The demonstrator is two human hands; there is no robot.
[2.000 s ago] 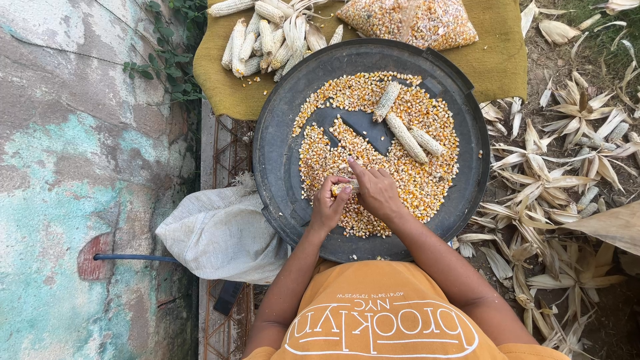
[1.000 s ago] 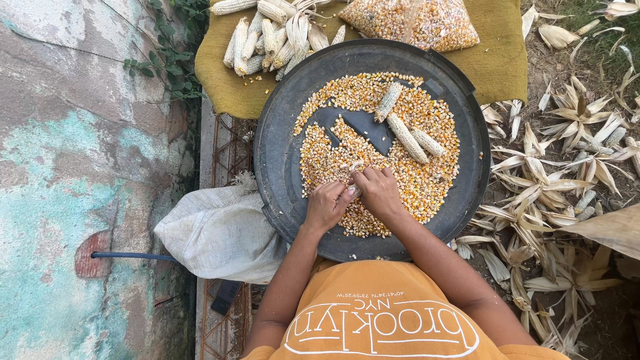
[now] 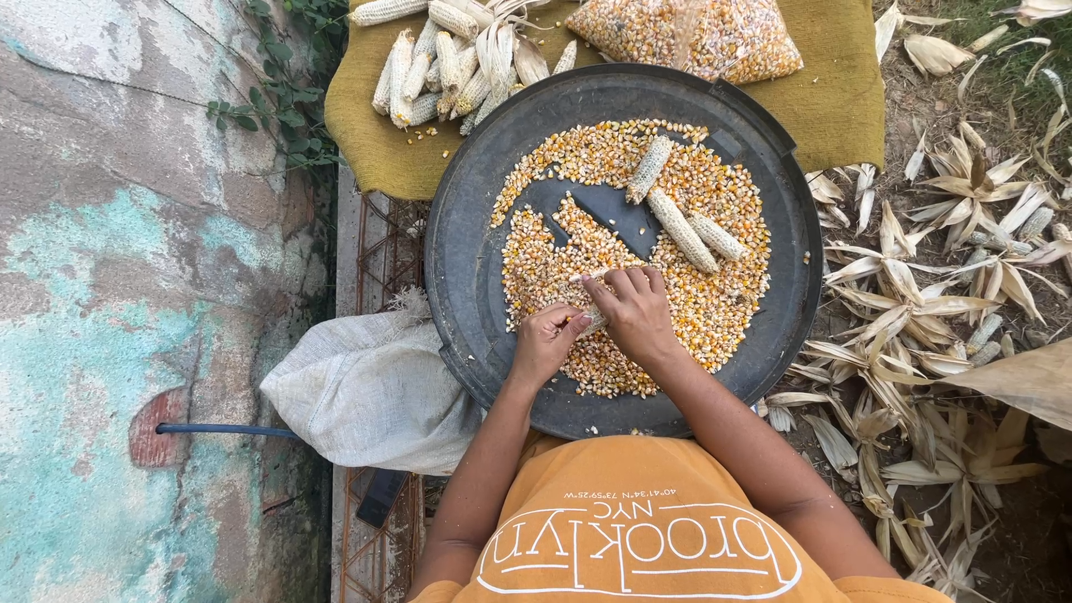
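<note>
A round black plastic tray [image 3: 469, 335] lies below my chest, spread with loose corn kernels [image 3: 720, 318]. Over its lower middle, my left hand [image 3: 544, 339] and my right hand [image 3: 635, 318] grip a pale corn cob [image 3: 593, 318] between them, mostly hidden by the fingers. Three stripped corn cobs rest on the kernels at the upper right: one [image 3: 649, 169] slants near the top, and another [image 3: 682, 232] lies beside the third [image 3: 716, 236]. Dark bare patches of tray [image 3: 615, 216] show among the kernels.
Behind the tray, a mustard cloth [image 3: 837, 100] bears a heap of stripped cobs [image 3: 448, 71] and a clear bag of kernels [image 3: 695, 38]. A whitish woven sack [image 3: 368, 402] touches the tray's left side. Dry husks [image 3: 896, 285] litter the ground at right; a painted wall [image 3: 126, 293] stands left.
My hands have shifted slightly on the cob and my right fingers are more spread than a second ago. The three cobs on the kernels have stayed in place.
</note>
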